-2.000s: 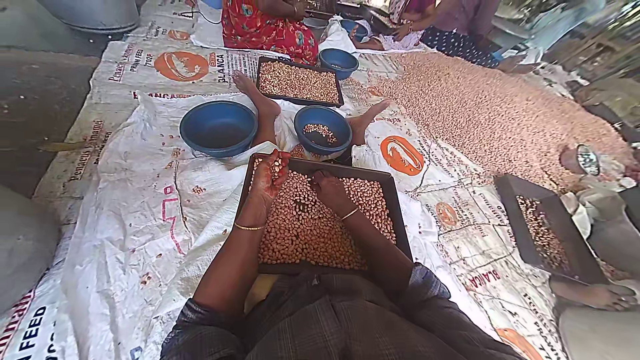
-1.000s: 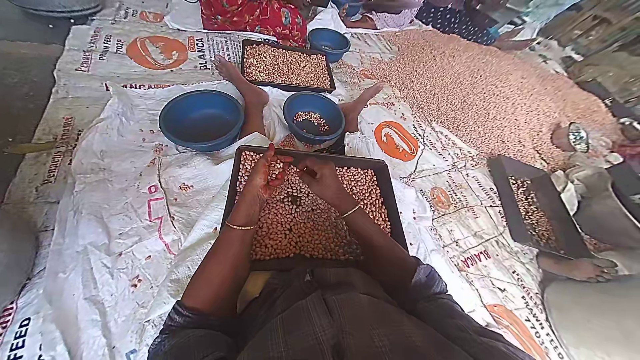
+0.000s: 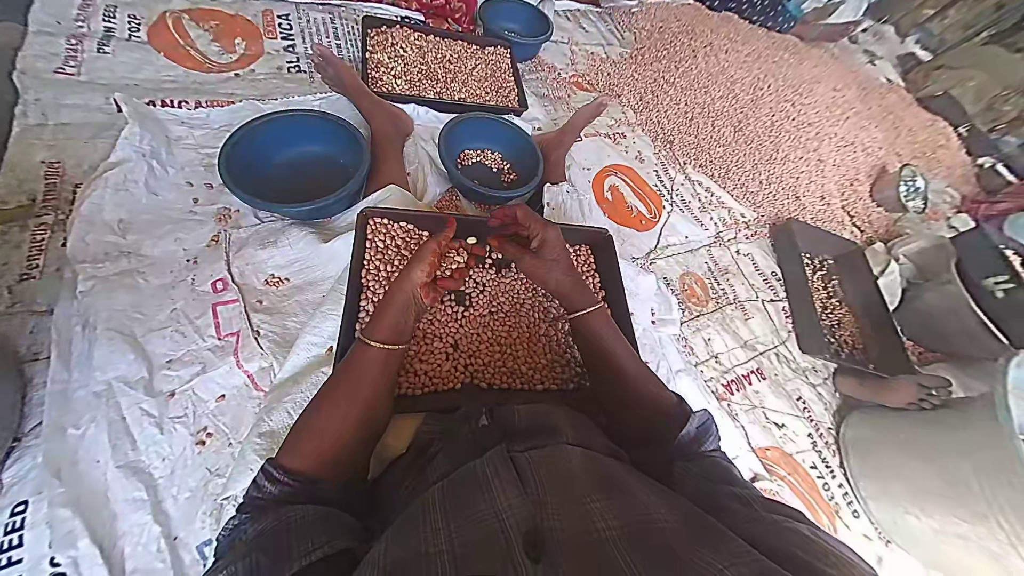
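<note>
A dark tray (image 3: 349, 300) full of pinkish-tan nuts or kernels (image 3: 496, 336) rests at my lap. Above its left part, my left hand (image 3: 436, 264) is cupped around several kernels. My right hand (image 3: 532, 244) is over the tray's far right part, its fingertips pinched near the left fingers; whether a kernel sits between them I cannot tell. One pale kernel (image 3: 471, 240) shows between the two hands. Just beyond the tray stands a small blue bowl (image 3: 524, 156) with some kernels inside. To its left is a larger blue bowl (image 3: 294, 160), dark inside.
Printed woven sacks (image 3: 160, 264) cover the ground. A second kernel-filled tray (image 3: 440, 68) and another blue bowl (image 3: 516, 24) lie farther ahead. A large heap of kernels (image 3: 768, 112) spreads at the upper right. Another dark tray (image 3: 800, 288) and a co-worker's foot (image 3: 896, 390) are at the right.
My right hand, low over the kernels two seconds ago, has risen to beside my left hand. My left hand has turned from upright to a more cupped pose.
</note>
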